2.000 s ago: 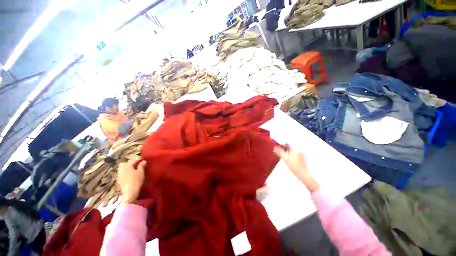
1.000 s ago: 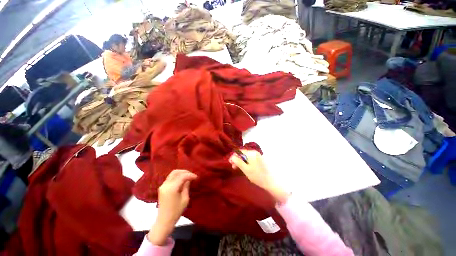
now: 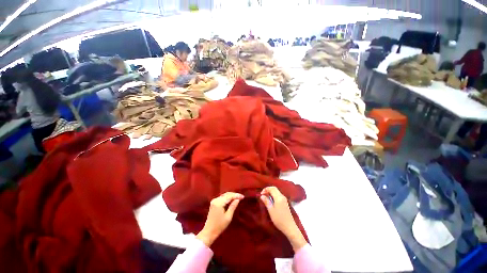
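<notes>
A deep red garment lies bunched on the white-topped table in front of me. My left hand pinches its cloth between thumb and fingers. My right hand pinches the same edge a short way to the right. A small dark-blue bit of a tool shows at my right fingers; the rest is hidden in the hand. A thin pale line curves along the cloth beyond my right hand. A white label shows at the bottom edge.
A red garment heap lies at the left. Tan pieces and a cream pile lie further along. An orange stool and denim garments are at the right. A person in orange is beyond the table; others are at the far left and right.
My left hand has moved from free of the cloth to pinching it, close to my right hand. The view has tilted up and turned, and the garment's near part is gathered between my hands.
</notes>
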